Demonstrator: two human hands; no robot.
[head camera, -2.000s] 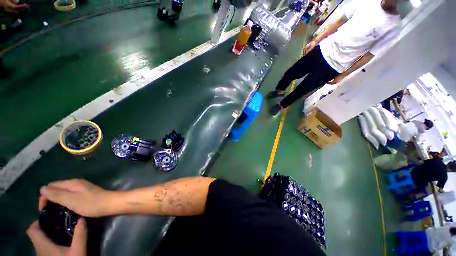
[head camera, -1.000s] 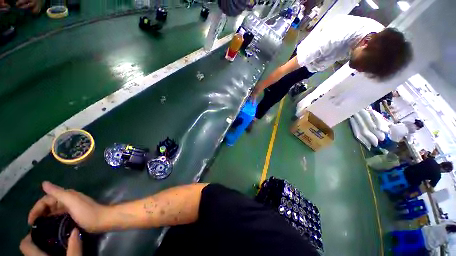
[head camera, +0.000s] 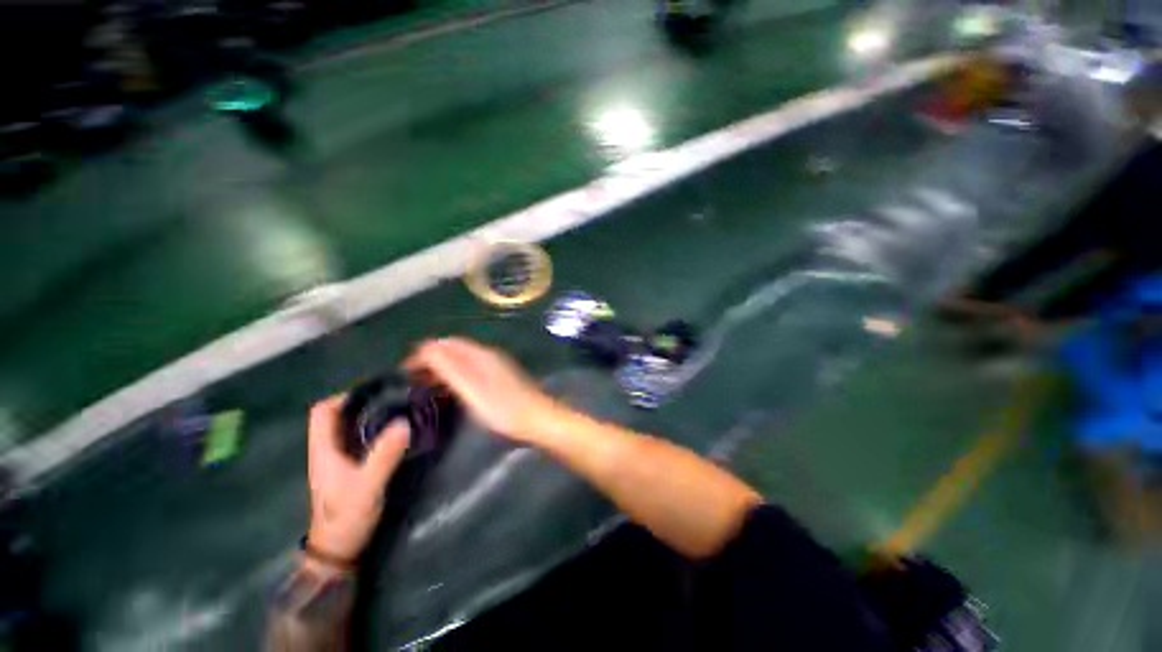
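The frame now is blurred. My left hand (head camera: 344, 490) and my right hand (head camera: 478, 385) hold a black housing (head camera: 398, 410) between them above the dark green bench covering. The left thumb lies across its front and the right fingers are at its upper side. The pale yellow parts ring (head camera: 509, 274) lies up and right of the hands, with small dark bits inside. Right of the hands, the joined unit shows a pale disc (head camera: 576, 316), black parts and a second disc (head camera: 647, 380). A small bright green block (head camera: 222, 437) lies left of the hands.
A pale rail (head camera: 612, 185) crosses behind the work. Beyond it, dark parts (head camera: 691, 19) lie on the green strip. A red and yellow object (head camera: 965, 92) is at the far right of the bench. A blue stool (head camera: 1121, 369) and part of a dark-clothed person are at the right edge.
The view has swung left, so the ring, joined unit and hands appear farther right. The left wrist and green block have come into view. Both hands still hold the housing.
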